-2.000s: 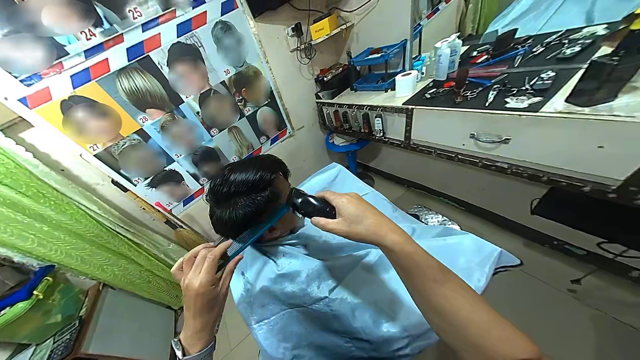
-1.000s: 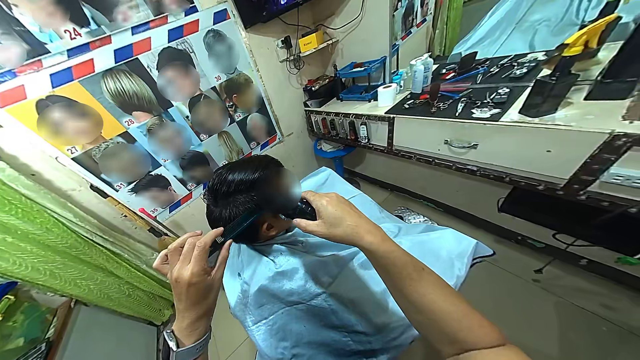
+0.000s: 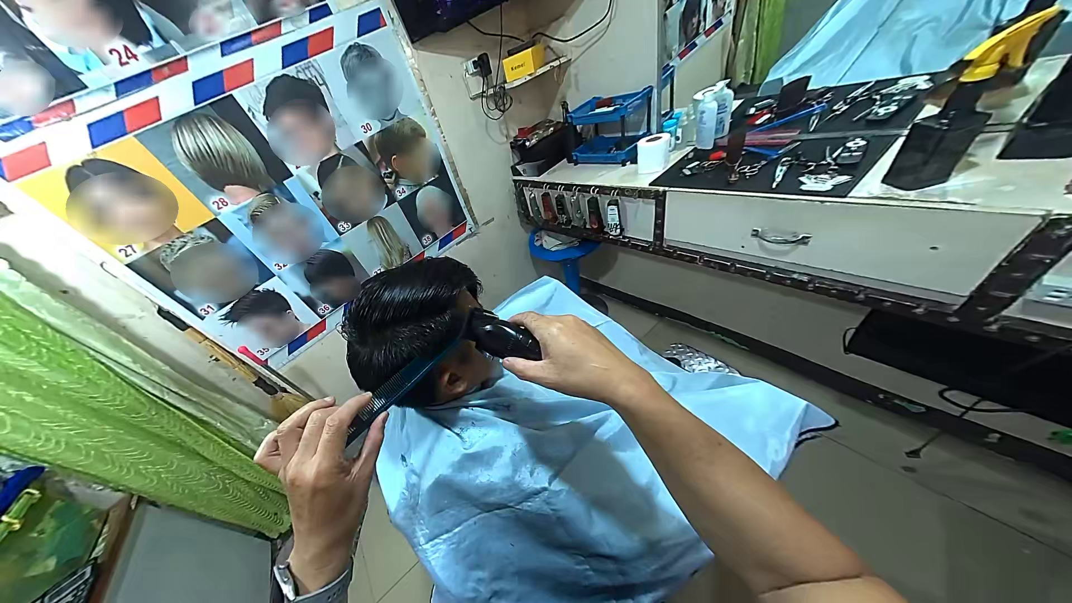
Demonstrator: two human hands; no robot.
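A seated person with dark, wet-looking hair [image 3: 402, 314] is draped in a light blue barber cape [image 3: 536, 494]. Between thumb and fingers, my left hand [image 3: 322, 469] holds a dark blue comb [image 3: 410, 374], laid slanting against the side of the hair above the ear. My right hand [image 3: 574, 356] grips a black hair clipper [image 3: 505, 335], its head at the front end of the comb near the temple. The clipper's blades are hidden against the hair and comb.
A haircut poster [image 3: 276, 151] covers the left wall, above a green curtain [image 3: 126, 419]. Along the right runs a white counter [image 3: 837, 230] with scissors and clips on a black mat [image 3: 871, 155], a blue tiered rack [image 3: 607, 151] and a paper roll [image 3: 653, 153]. A blue stool [image 3: 571, 260] stands beneath.
The comb and clipper are held at the side of the head throughout, with small shifts. The comb's teeth show more plainly now than one second ago.
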